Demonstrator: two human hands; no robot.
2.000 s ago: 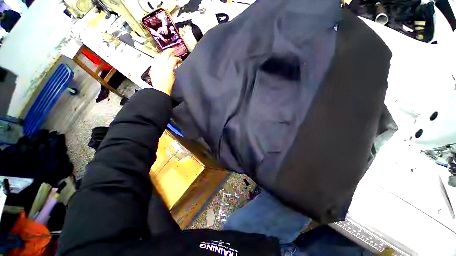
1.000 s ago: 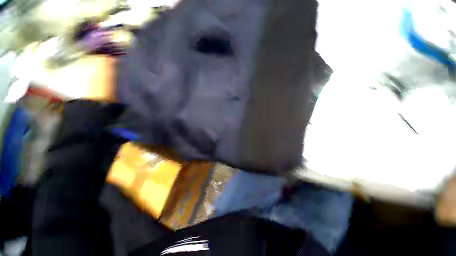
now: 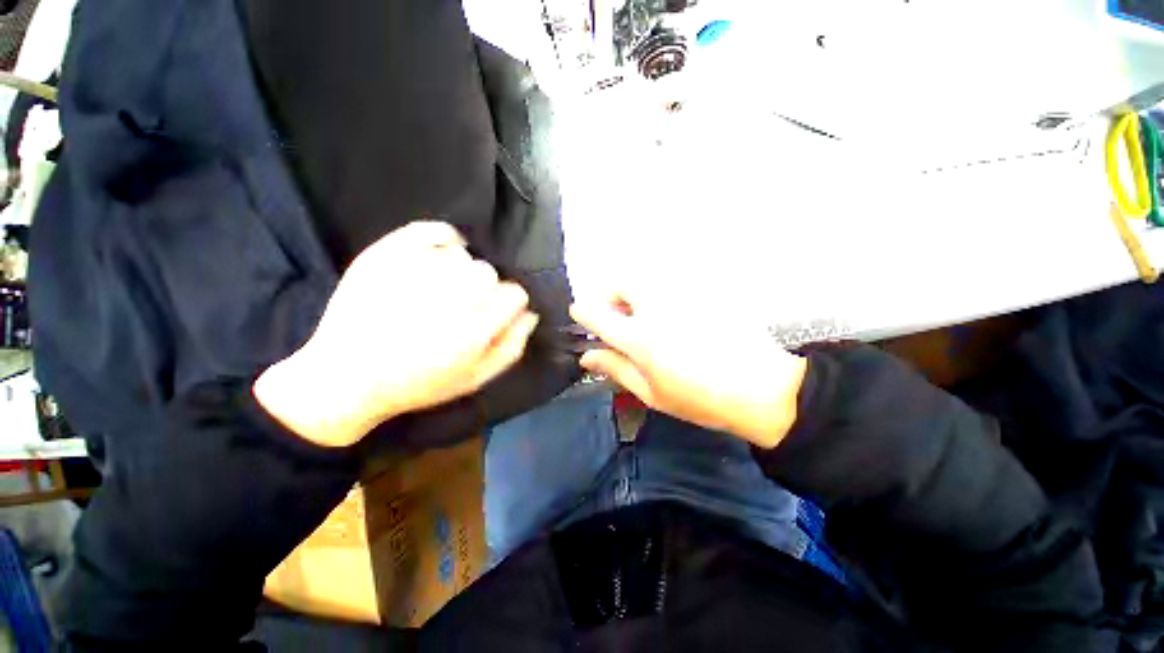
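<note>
A dark garment, navy outside with a plain black-brown part, lies over the left of the white table and hangs at its front edge. My left hand is closed on the garment near its lower right corner. My right hand pinches the end of the same dark edge between thumb and fingers, just right of my left hand. The fingertips partly hide the edge, so its fold or seam cannot be made out.
The white machine table has a ruler strip along its front edge. Scissors with yellow and green handles lie at the right. Round metal machine parts are at the top. A cardboard box stands below left; dark cloth is at right.
My left hand has moved from beside the phone to the garment's corner. My right hand has come into view, pinching the edge. The view has shifted right, and the garment now sits further left.
</note>
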